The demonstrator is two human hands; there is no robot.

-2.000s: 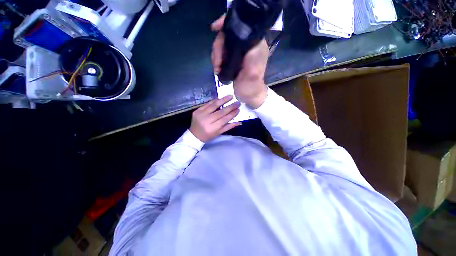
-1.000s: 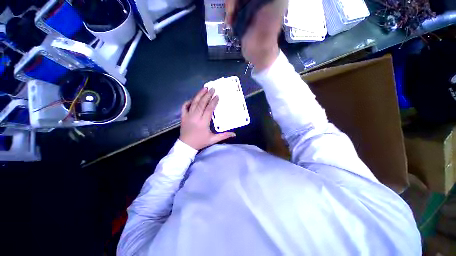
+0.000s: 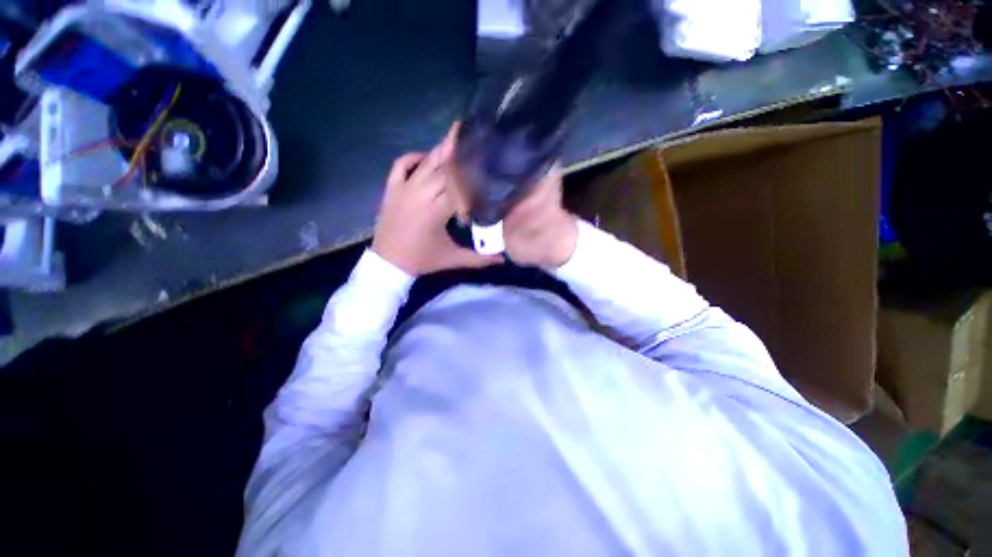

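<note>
A white housing point(image 3: 487, 238) lies at the bench edge in front of me, mostly hidden by the hands and the tool. My left hand point(image 3: 419, 214) is at its left side, thumb and fingers around it. My right hand point(image 3: 537, 223) is on the black electric screwdriver point(image 3: 520, 136), which is blurred and stands over the housing. The screwdriver's tip and most of the right fingers are hidden.
White main units with black cups and coloured wires point(image 3: 185, 141) stand at left on the dark bench point(image 3: 359, 87). Stacked white covers point(image 3: 713, 27) and tangled wires point(image 3: 933, 38) are at back right. An open brown carton point(image 3: 772, 250) stands below the bench edge at right.
The right hand and screwdriver have come down from the silver feeder area onto the housing. The left hand has closed in around the housing. The camera view has shifted.
</note>
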